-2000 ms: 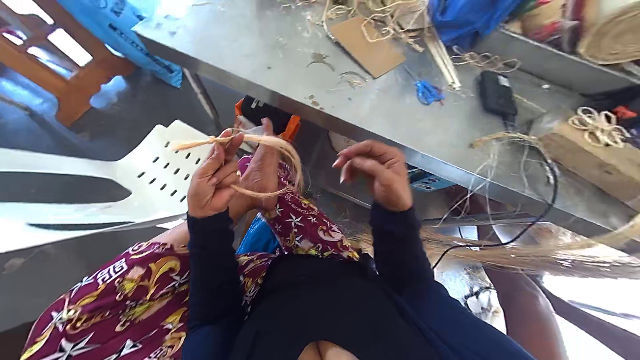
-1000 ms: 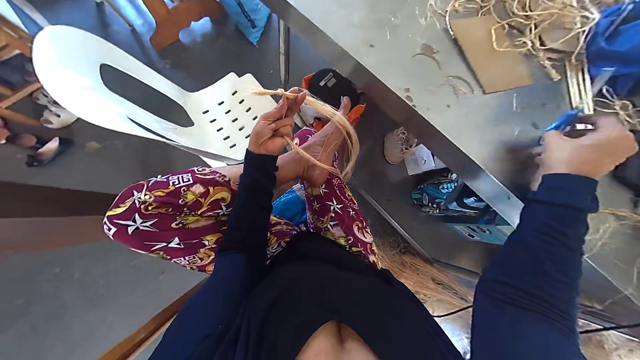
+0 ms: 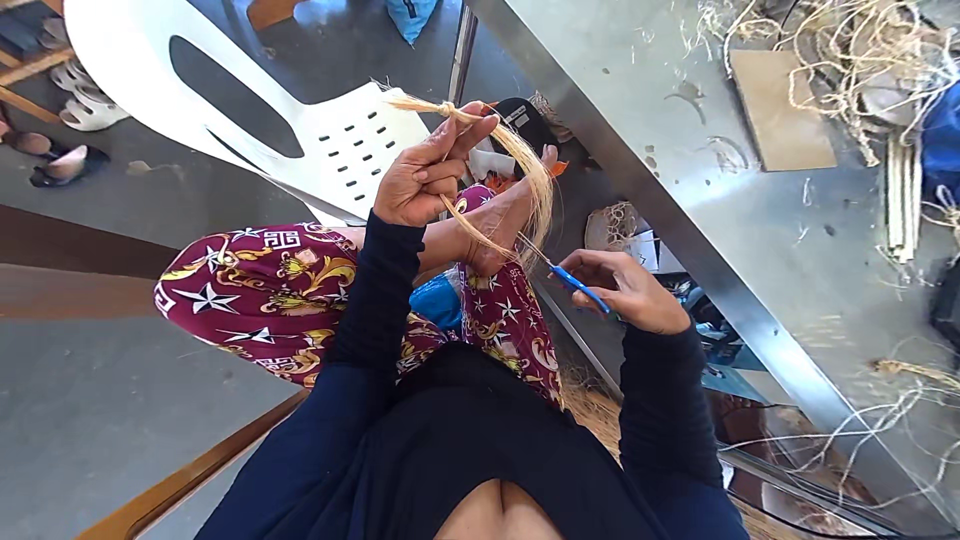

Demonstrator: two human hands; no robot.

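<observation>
A knotted bundle of pale plant fiber (image 3: pixel 534 174) curves down from my left hand (image 3: pixel 433 171), whose fingers pinch it just beside the knot. The frayed end sticks out to the left, over a white plastic chair. My right hand (image 3: pixel 626 291) holds small blue-handled scissors (image 3: pixel 576 286) below and to the right of my left hand. The metal blades point up and left, at the lower part of the fiber loop. Whether they touch the strands cannot be told. A bare foot (image 3: pixel 506 221) lies behind the loop.
A metal table (image 3: pixel 675 150) runs along the right, with a piece of cardboard (image 3: pixel 782 109), tangled cords (image 3: pixel 862 56) and loose strands (image 3: pixel 862 435) on it. The white plastic chair (image 3: pixel 360 154) stands at the upper left. Bags and other items lie under the table.
My right hand, empty two seconds ago, reached to the table where the scissors lay and is now back near the fiber, holding them. My left hand still holds the bundle. The view has shifted.
</observation>
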